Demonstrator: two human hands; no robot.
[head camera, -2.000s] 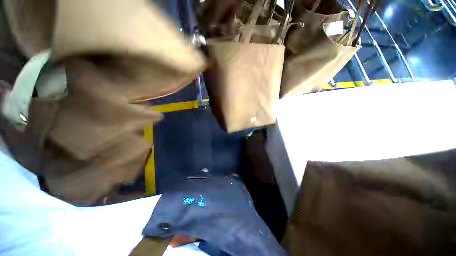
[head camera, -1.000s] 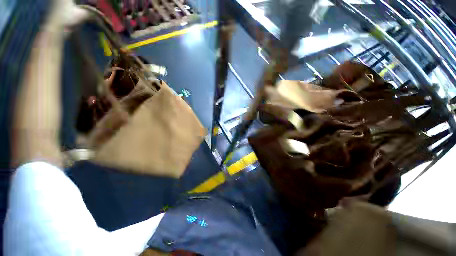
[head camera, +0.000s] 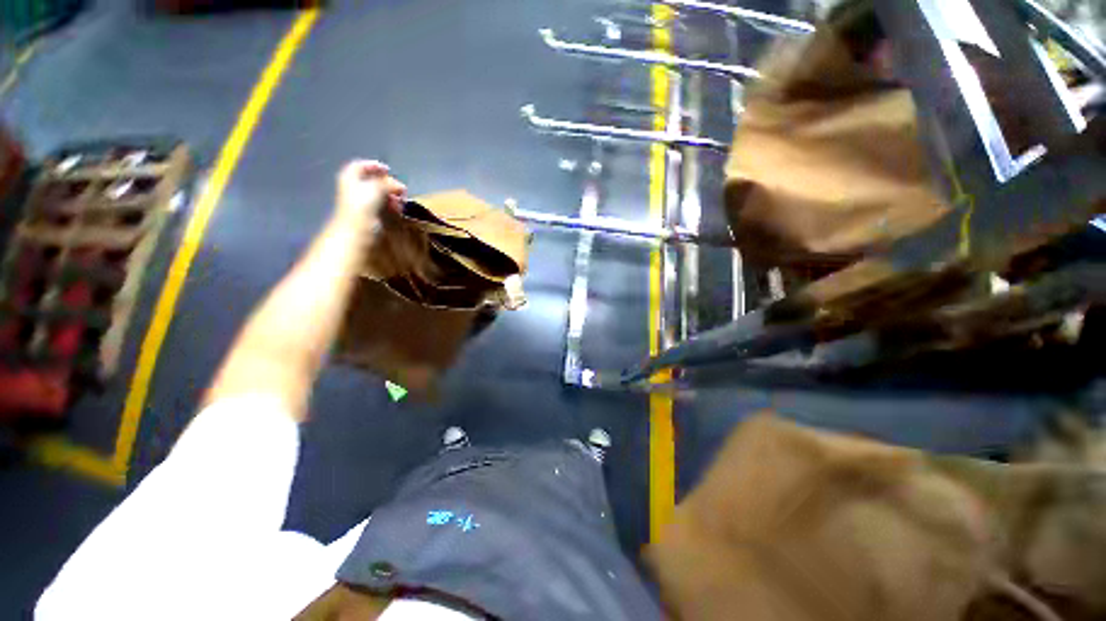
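My left hand (head camera: 370, 188) is stretched out ahead, left of centre, closed at the top of a tan-brown tote bag bundle (head camera: 467, 237). The bundle hangs below and right of the hand, its dark openings facing up; a small whitish piece shows at its right corner. How many bags it holds is unclear. Another large tan bag (head camera: 825, 522) fills the lower right, close to me and blurred. My right hand is not visible. More tan bags (head camera: 837, 158) are at the upper right, by the metal rack.
A metal hanging rack (head camera: 582, 291) stands right of centre, its silver prongs (head camera: 631, 127) pointing left. A dark bar crosses at the right. A red pallet truck (head camera: 36, 370) with a slatted pallet (head camera: 97, 243) is at the left. Yellow lines (head camera: 218, 218) mark the floor.
The view has swung, bringing the pallet truck lower at the left and the rack's bare prongs near centre. My left hand and its bundle now appear farther ahead, nearer the prongs.
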